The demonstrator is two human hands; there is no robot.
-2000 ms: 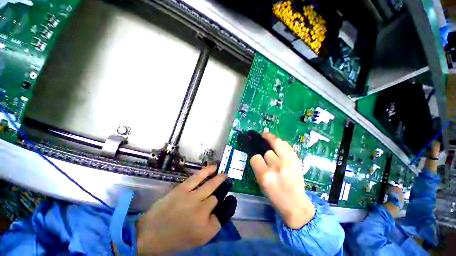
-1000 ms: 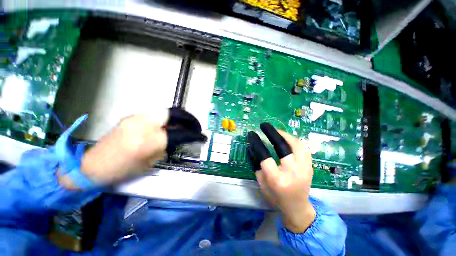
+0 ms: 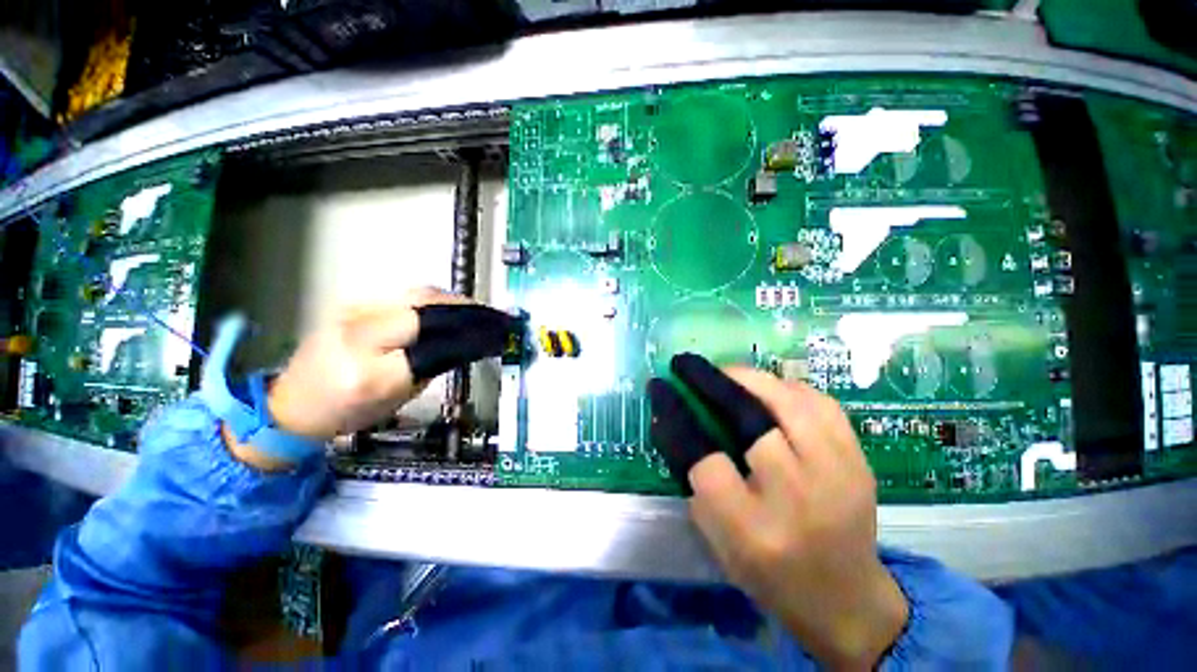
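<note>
A green printed circuit board [image 3: 735, 315] lies on the rail in front of me. Small orange-yellow parts with dark stripes [image 3: 559, 343] stand near its left edge, in bright glare. My left hand [image 3: 361, 361] wears black finger cots; its fingertips are close together at the board's left edge, just left of the orange-yellow parts. A small dark spot shows at those fingertips; I cannot tell whether it is a held part. My right hand [image 3: 788, 492] is over the lower middle of the board, two black-cotted fingers slightly apart, with no part visible in them.
The conveyor rail's near edge [image 3: 630, 536] runs below the boards. Left of the board is a framed opening with a metal crossbar [image 3: 465, 250]. Another green board [image 3: 145, 302] lies at far left, and one more [image 3: 1162, 236] at right. Yellow parts [image 3: 100, 63] show top left.
The view has swung right and levelled. My left hand first left the rail edge and is now at the board's left edge. Orange-yellow parts now show uncovered; my right hand moved away from that area.
</note>
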